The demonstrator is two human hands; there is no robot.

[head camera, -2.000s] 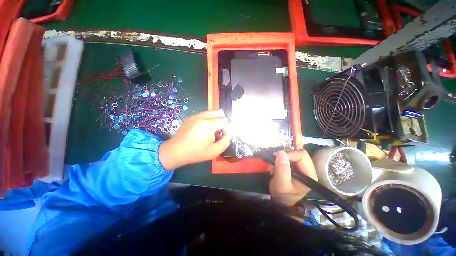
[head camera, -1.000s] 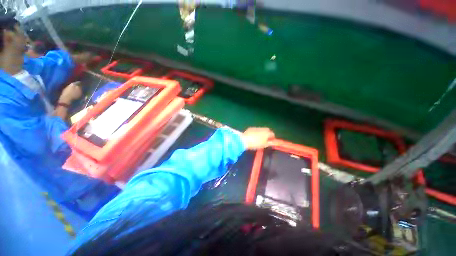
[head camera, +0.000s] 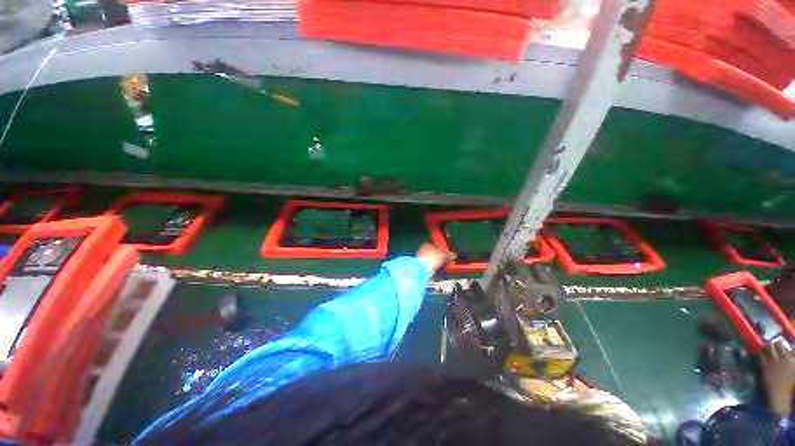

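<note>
My left hand [head camera: 436,255] is at the near left corner of an orange-red foam fixture [head camera: 448,263] on the green conveyor, its small, blurred fingers closed on the rim. A dark tablet unit [head camera: 478,239] lies flat in this fixture, partly behind the pale post. My blue sleeve crosses the bench from the lower left. My right hand is out of view. The loose pile of wired components [head camera: 205,370] lies left of my arm, partly covered by the sleeve.
Other framed tablets [head camera: 327,230] line the conveyor. Stacked fixtures [head camera: 83,300] and a white compartment tray [head camera: 131,335] stand left. The chipped post [head camera: 558,157] rises beside the fume fan [head camera: 471,322]. Another person's hand [head camera: 778,375] touches a fixture at far right.
The view has swung right and up. My left hand was on the far edge of a fixture on the bench; now it is at one on the conveyor. No fixture shows in the bench spot.
</note>
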